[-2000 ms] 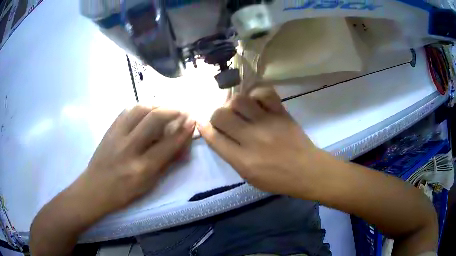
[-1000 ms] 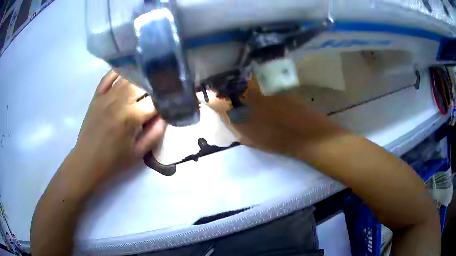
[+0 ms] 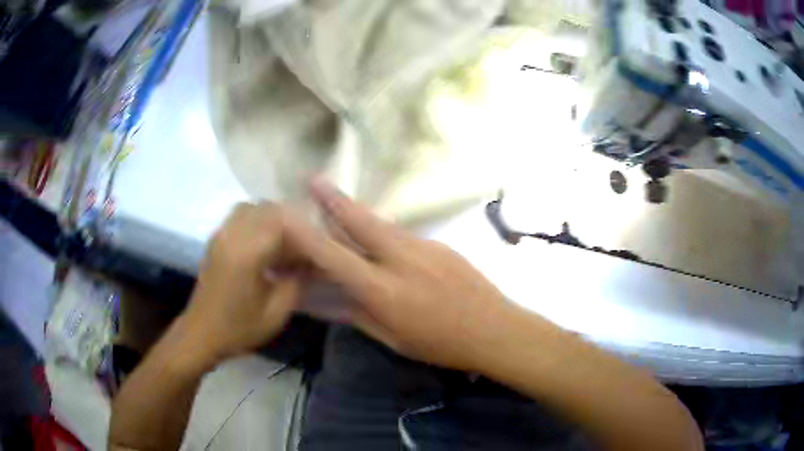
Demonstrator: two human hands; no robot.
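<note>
My left hand [image 3: 242,286] and my right hand [image 3: 410,286] are close together at the table's front edge, left of the sewing machine. Both are blurred. The left fingers are curled and the right fingers reach over towards them. A small pale patch shows between the hands; I cannot tell if it is cloth they hold. A large cream garment piece [image 3: 291,106] lies bunched on the table just beyond my hands, its right part washed out by the lamp. The sewing machine head [image 3: 657,97] is at the upper right, apart from my hands.
The white table's front edge [image 3: 688,359] curves across the lower right. A dark-edged gap [image 3: 564,236] outlines the machine bed. Dark cloth [image 3: 370,396] is on my lap, with pale cloth [image 3: 238,401] beside it. Mixed items line the left side.
The view has turned left, so the machine now sits at the upper right. My hands have left the needle area and come together at the table edge. The bunched cream cloth has come into view.
</note>
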